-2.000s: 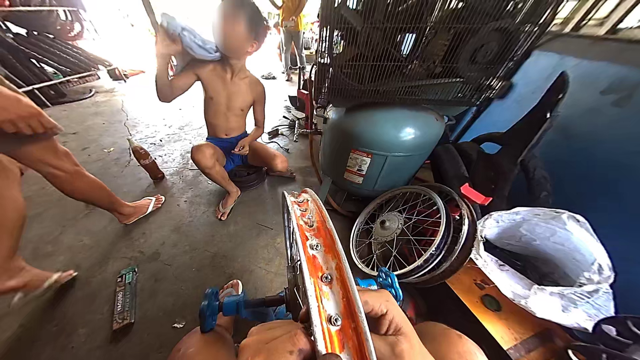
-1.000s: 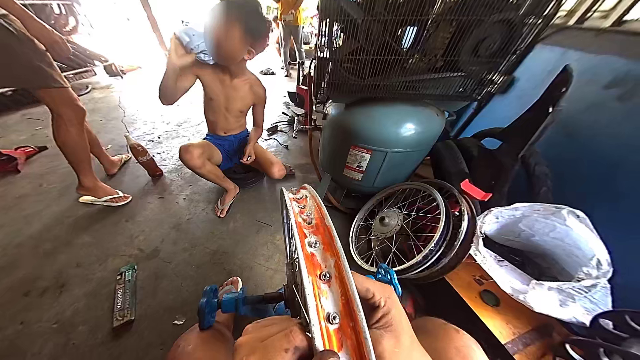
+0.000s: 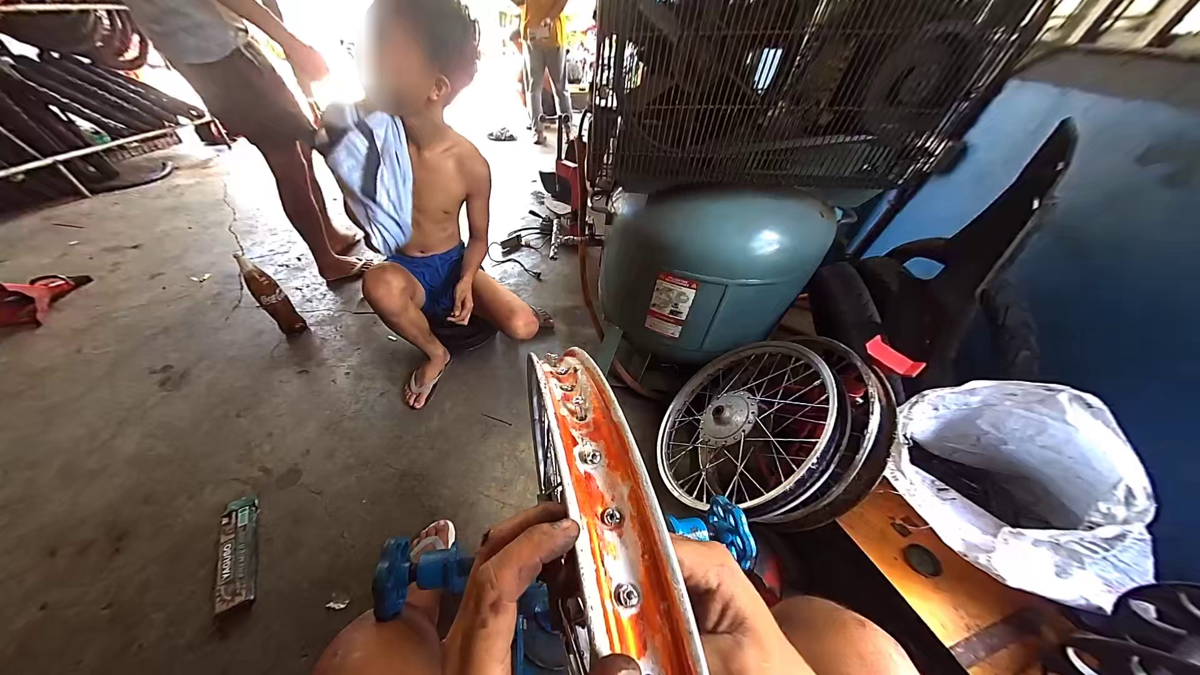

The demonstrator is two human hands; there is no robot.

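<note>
A spoked wheel rim, worn orange and silver with spoke nipples along its channel, stands upright before me. My left hand grips its left side, fingers at the rim's edge and a thumb tip low on the channel. On the right side, my right hand lies against the rim, its fingertips hidden behind it. Blue metal parts of a stand show on both sides, with a knob at the left and a handwheel at the right.
Spoked wheels lean near a green-blue tank. A white sack stands at the right by an orange wooden board. A person squats ahead, near a brown bottle. A narrow box lies on the floor.
My left hand has come up onto the left side of the rim. The squatting person has lowered the cloth from the face. The standing person has moved from the far left to behind the bottle.
</note>
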